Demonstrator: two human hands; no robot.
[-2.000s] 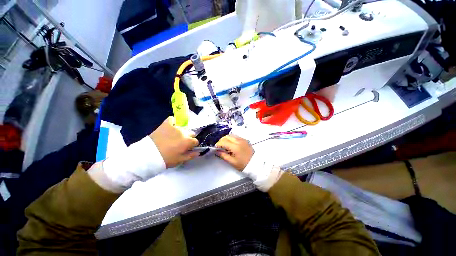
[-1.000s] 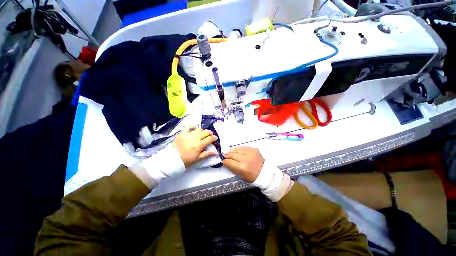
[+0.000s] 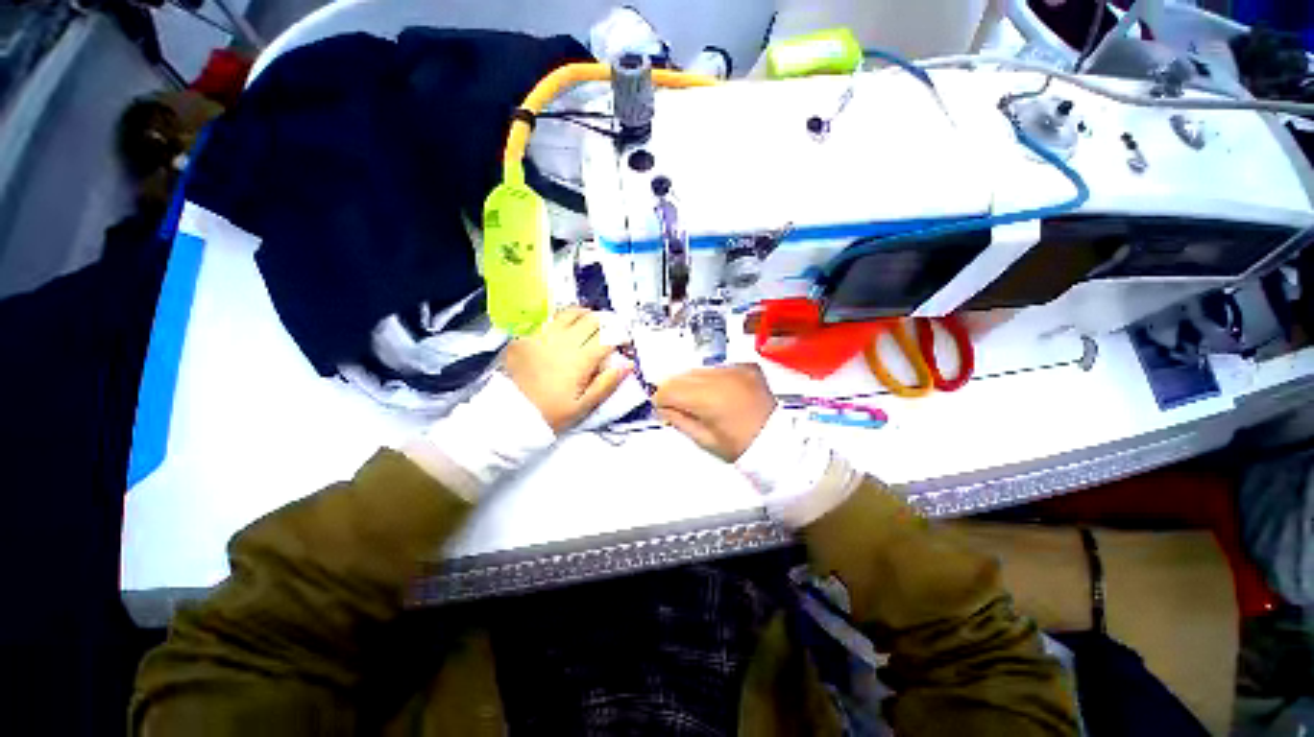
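The navy garment piece [image 3: 346, 173] lies heaped left of the needle, with pale lining [image 3: 432, 346] showing at its lower edge. My left hand [image 3: 566, 367] rests on the cloth just in front of the presser foot [image 3: 670, 314], fingers bent over it. My right hand [image 3: 721, 408] pinches the edge of the cloth, a narrow dark strip [image 3: 637, 369] between the two hands. Most of the strip is hidden by my fingers. The white sewing machine [image 3: 865, 166] stands behind my hands.
Red and orange shears [image 3: 905, 357] lie right of the needle, with pink and blue snips [image 3: 847, 415] in front. A lime-green lamp end [image 3: 516, 259] hangs by my left hand. A measuring tape [image 3: 605, 559] runs along the table's front edge.
The small dark piece was turned and laid down under my hands. Since a second ago both hands have moved nearer the presser foot, and less pale and dark cloth shows between them.
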